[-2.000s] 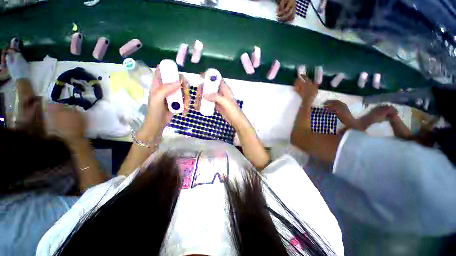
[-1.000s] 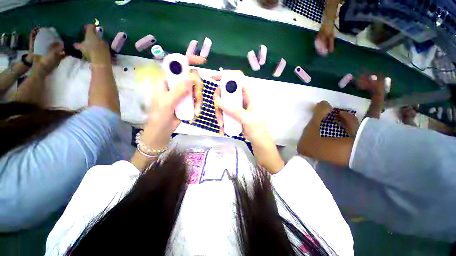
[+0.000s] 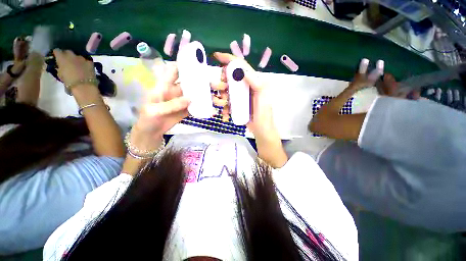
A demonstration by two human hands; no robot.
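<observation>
My left hand (image 3: 162, 104) holds a white-pink device housing (image 3: 195, 84) upright, its round dark dot near the top end. My right hand (image 3: 259, 99) holds a second device housing (image 3: 238, 102) close beside it, also with a dark dot near the top. Fingers of my right hand reach behind and between the two housings. Below them a sheet with rows of dark dots (image 3: 217, 126) lies on the white table (image 3: 286, 104), partly hidden by the hands and housings.
Several pink housings lie on the green conveyor belt (image 3: 214, 24) beyond the table. A small round white-green container (image 3: 143, 49) and a yellow sheet (image 3: 139, 76) lie to the left. Coworkers' arms (image 3: 87, 94) are at left and right (image 3: 340, 109), with another dot sheet (image 3: 321, 105).
The two housings have come closer together and been raised slightly. The left neighbour's hand has moved back from the belt to the table. The right neighbour now holds two housings.
</observation>
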